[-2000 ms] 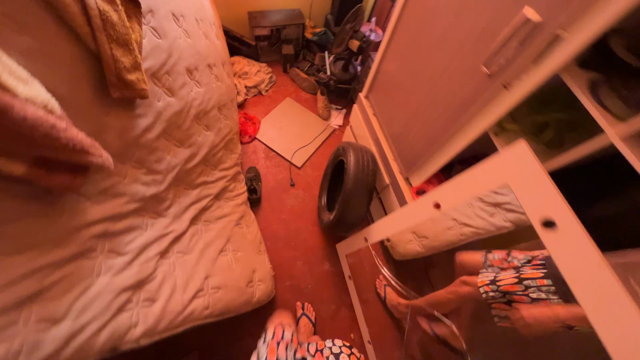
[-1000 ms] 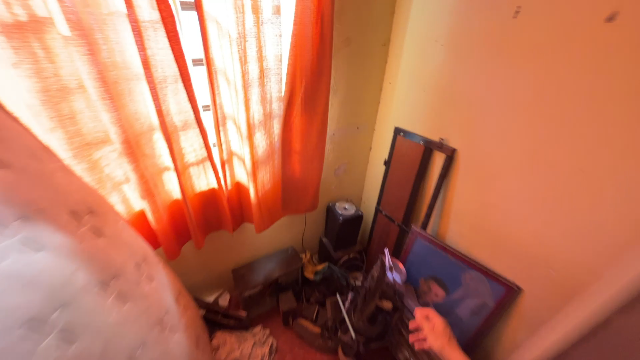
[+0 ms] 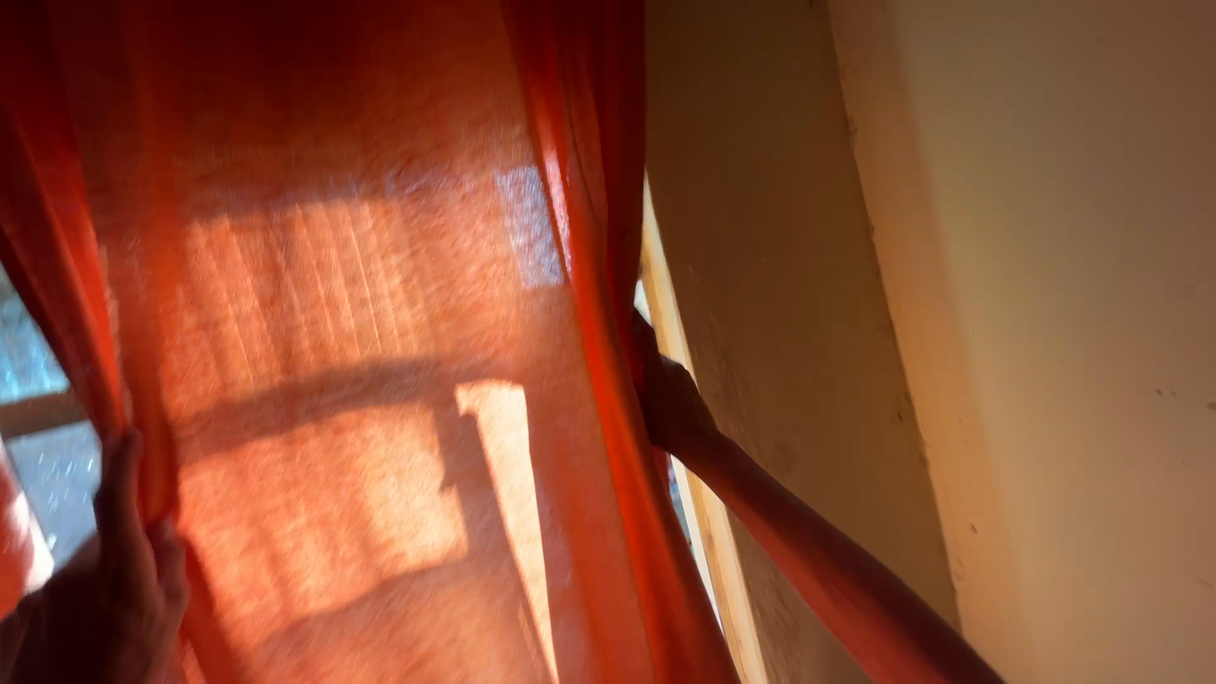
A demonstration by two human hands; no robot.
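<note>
An orange-red curtain (image 3: 380,313) hangs across the left and middle of the head view, lit from behind, with shadows of window bars on it. At the lower left, my left hand (image 3: 123,560) grips the curtain's left edge between thumb and fingers. My right hand (image 3: 670,399) is at the curtain's right edge, its fingers partly hidden behind the fabric, and seems to hold that edge. My right forearm reaches in from the lower right.
Window glass (image 3: 62,484) with a crossbar shows left of the curtain. A light window frame edge (image 3: 708,532) runs down just right of it. Beyond stand a shaded wall (image 3: 779,332) and a lighter wall (image 3: 1064,285), meeting in a corner.
The view has moved from the floor and room corner to close in front of the curtain. Both hands are now at the curtain's edges; one second ago one hand showed near a framed picture.
</note>
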